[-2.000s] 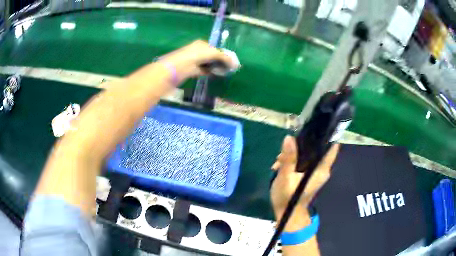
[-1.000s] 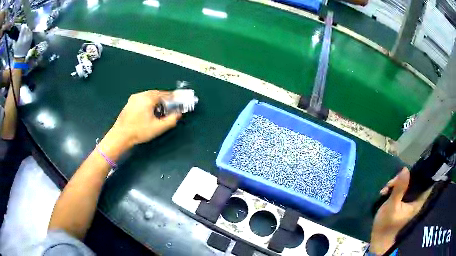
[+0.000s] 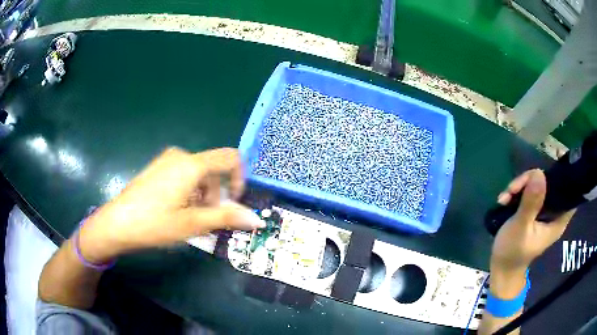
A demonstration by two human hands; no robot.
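Note:
The plug unit [image 3: 275,245], with its green circuit board and gold-coloured contacts, lies insides up at the left part of the white fixture [image 3: 445,294]. My left hand [image 3: 160,203] is blurred above the fixture's left end. Its thumb tip is at the board's upper edge; thumb and index finger are apart, and I see nothing clearly held. My right hand [image 3: 530,222] is shut on the black electric screwdriver [image 3: 566,183], at the right, away from the unit. The blue tray [image 3: 340,201] full of tiny silver screws stands just behind the fixture.
A white and gold unit [image 3: 59,55] lies far left on the dark-green bench. The pale edge rail [image 3: 196,25] and bright green belt [image 3: 262,6] run behind the tray. A grey post [image 3: 550,85] stands at the upper right. The black mat [image 3: 569,288] lies at the right.
My left hand has come from the bench left of the tray to the fixture. The unit it carried now lies in the fixture. The view has shifted; my right hand still holds the screwdriver.

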